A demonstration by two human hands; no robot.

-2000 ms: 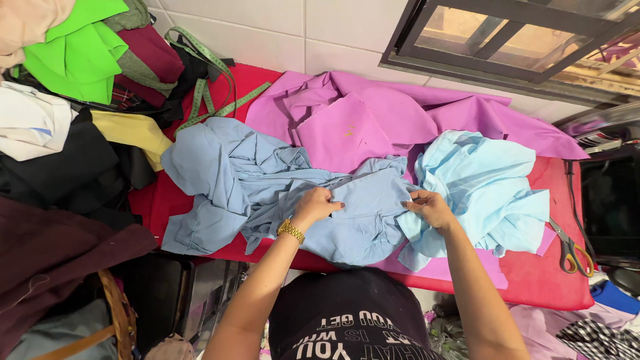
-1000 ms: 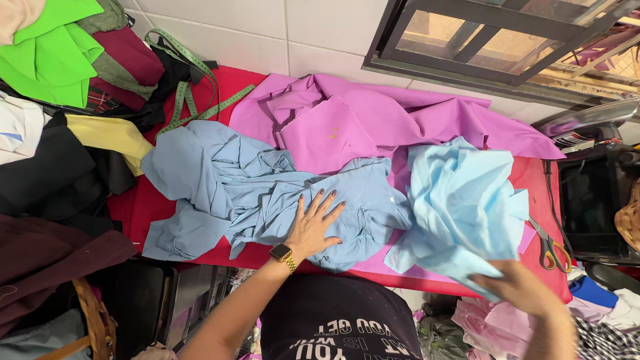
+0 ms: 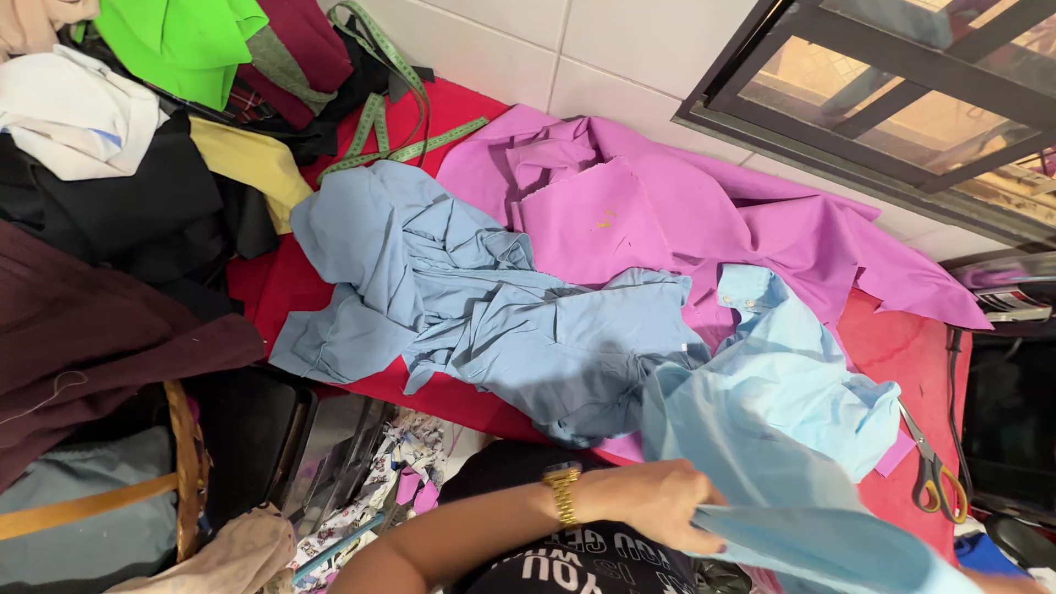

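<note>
My left hand [image 3: 660,502], with a gold watch on its wrist, grips an edge of the light blue garment [image 3: 775,396] near the table's front edge. Part of that garment is stretched to the lower right, where my right hand [image 3: 990,581] is only just in view at the frame's bottom edge; its fingers are hidden. The rest of the light blue garment lies crumpled on the table, a buttoned cuff at its top. Left of it a grey-blue garment [image 3: 569,330] lies spread and wrinkled. Purple fabric [image 3: 594,219] lies behind both.
Scissors [image 3: 932,478] lie at the right end of the red-covered table [image 3: 895,330]. A green tape measure [image 3: 437,140] lies at the back left. Piled cloths [image 3: 107,206] fill the left side. A barred window [image 3: 866,91] is at the upper right, a black cable [image 3: 953,396] below it.
My left hand has left the grey-blue garment and now holds the light blue one. My right hand has moved to the lower right. Part of the light blue garment is pulled toward the front edge.
</note>
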